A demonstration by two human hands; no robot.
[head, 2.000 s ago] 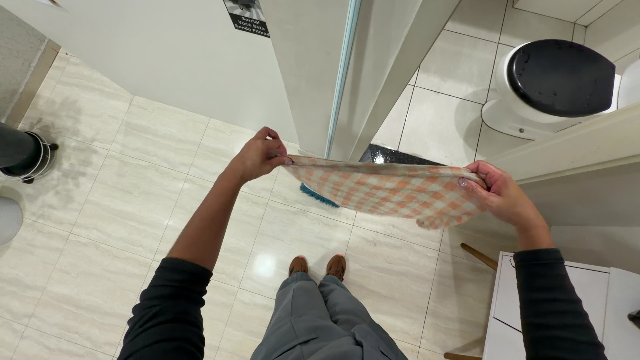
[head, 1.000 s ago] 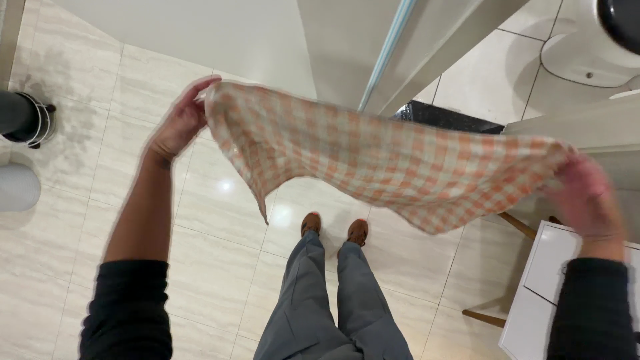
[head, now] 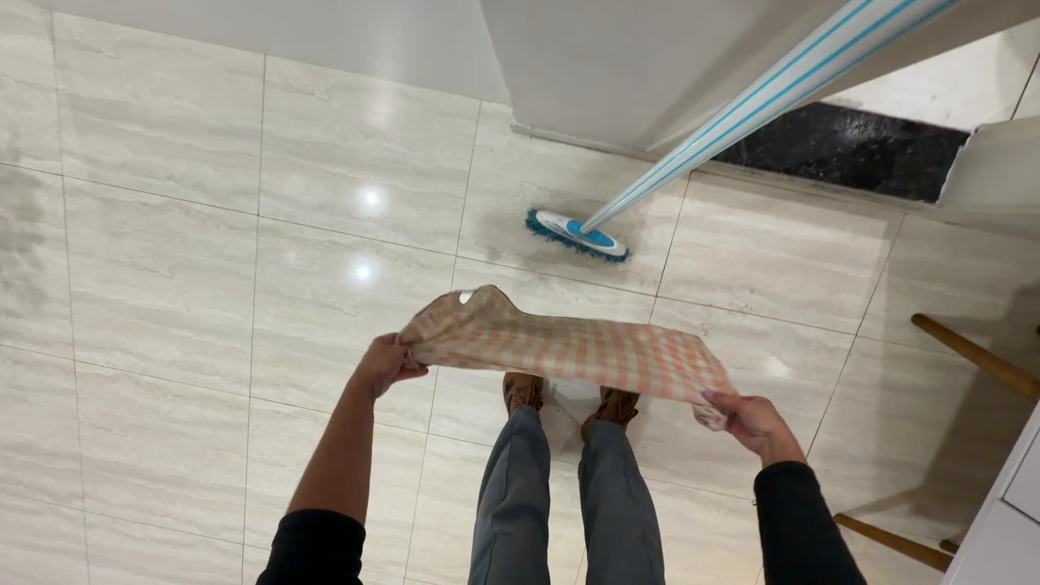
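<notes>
An orange-and-white checked cloth (head: 569,345) stretches between my two hands, above my shoes. My left hand (head: 388,366) grips its left end, where the fabric bunches and has a small hole or gap near its upper edge. At the other end, my right hand (head: 751,418) pinches a corner, with a bit of crumpled cloth hanging beside the fingers. Beyond the cloth, a floor brush with blue bristles (head: 577,235) rests on the tiles, its white, blue-striped handle (head: 731,122) rising to the upper right. Neither hand touches the brush.
Pale tiles (head: 162,284) cover the floor. A grey wall corner (head: 585,81) stands behind the brush, beside a black stone threshold (head: 845,150). At right are wooden furniture legs (head: 975,353) and a white drawer unit (head: 991,528). My brown shoes (head: 522,392) are below the cloth.
The cloth has gone from spread wide at arm's length to lower and nearer my legs, with my hands closer together. The view has tilted down, and the toilet is out of sight.
</notes>
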